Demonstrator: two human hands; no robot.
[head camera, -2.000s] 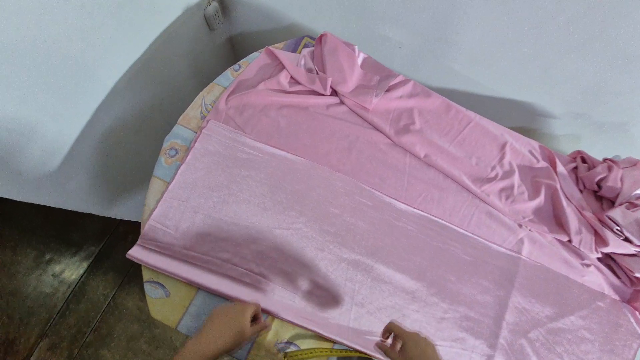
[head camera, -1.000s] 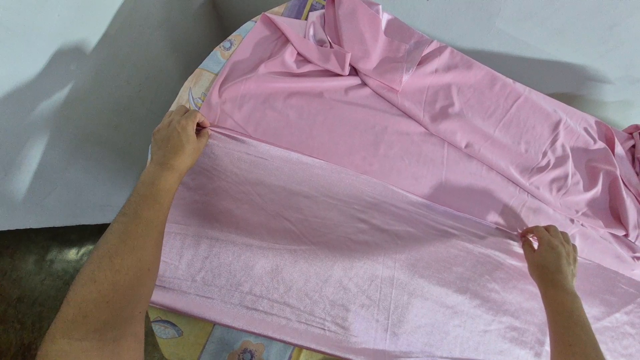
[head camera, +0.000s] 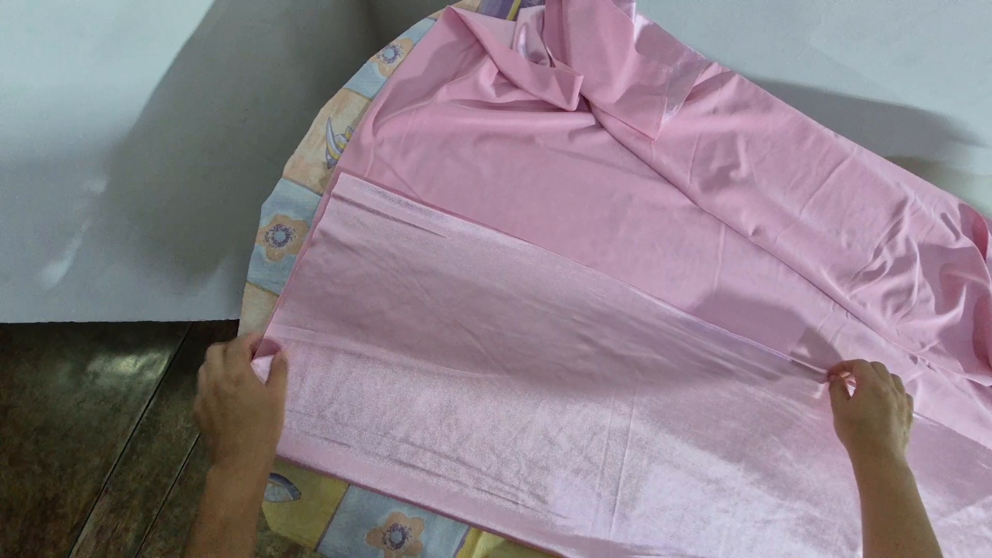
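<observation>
A large pink satin fabric (head camera: 480, 310) lies over a table, its near part folded into a long flat band with a shiny face. My left hand (head camera: 242, 387) pinches the band's left side edge between thumb and fingers, at the table's left rim. On the right, my right hand (head camera: 872, 399) pinches the band's upper folded edge, with small creases running from the fingertips. Above that edge the duller side of the cloth spreads out, with loose folds toward the far side.
A tablecloth with flower patches (head camera: 283, 236) shows along the table's curved left rim and below the fabric. White walls (head camera: 116, 155) stand behind and to the left. Dark floor tiles (head camera: 70, 418) lie at lower left.
My left hand has moved from the band's upper left corner down along its left edge. My right hand still pinches the upper edge. Two seconds ago both hands were by the near edge.
</observation>
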